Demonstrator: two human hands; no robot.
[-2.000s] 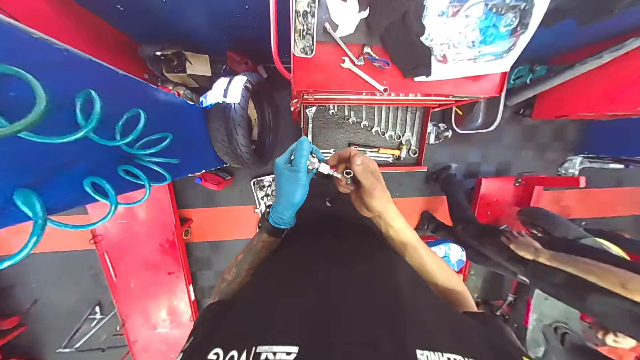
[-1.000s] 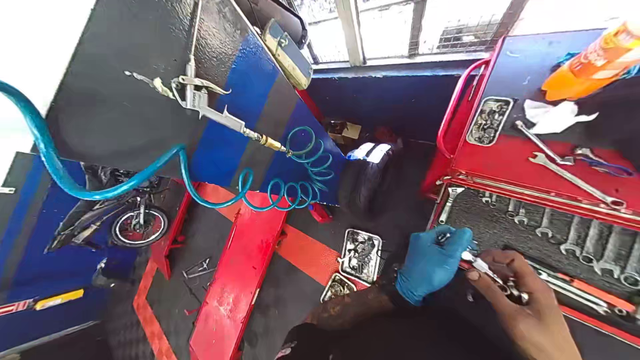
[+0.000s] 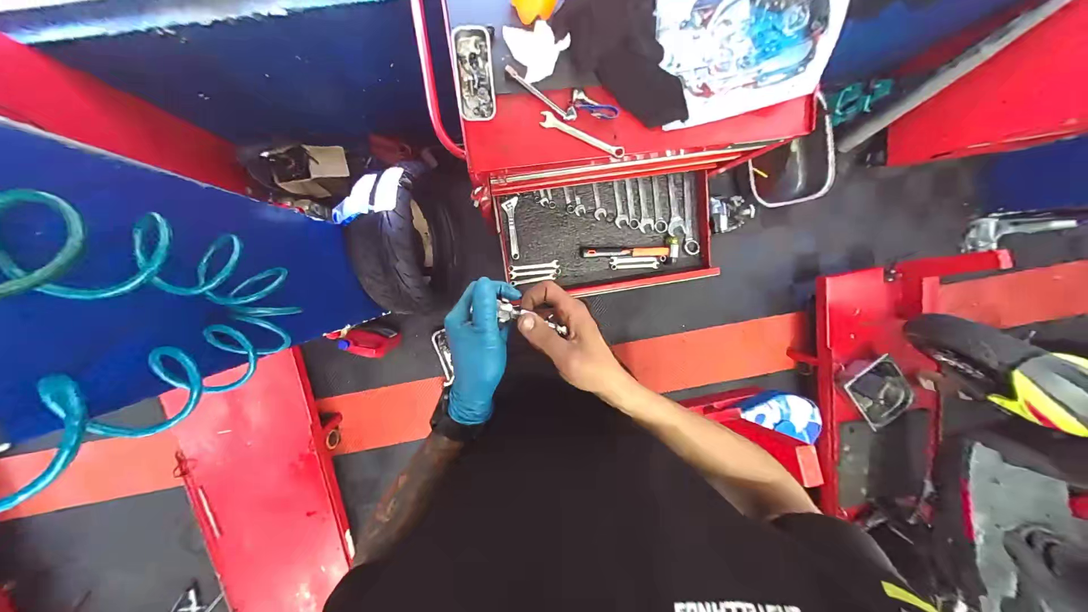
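My left hand [image 3: 478, 344], in a blue glove, and my bare right hand [image 3: 571, 334] meet in front of my chest. Between their fingers both hold a small shiny metal part [image 3: 510, 312], partly covered, whose exact kind I cannot tell. Just beyond them is the open tool drawer [image 3: 561, 223] with a row of combination wrenches [image 3: 642, 204], an adjustable wrench [image 3: 512, 228] at its left, smaller wrenches and an orange-and-black handled tool [image 3: 625, 252]. On the red cabinet top lie a combination wrench [image 3: 582, 134] and pliers with a blue handle [image 3: 597, 108].
A metal tray of small parts [image 3: 474, 72], a white cloth [image 3: 536, 49] and a black cloth [image 3: 636, 75] sit on the cabinet. A tire [image 3: 395, 255] stands left of the drawer. A coiled teal air hose [image 3: 178, 374] hangs at left; a red stand [image 3: 863, 340] is at right.
The view has swung away and back. A co-worker seen at the right two seconds ago is out of view. My hands still hold the metal part together.
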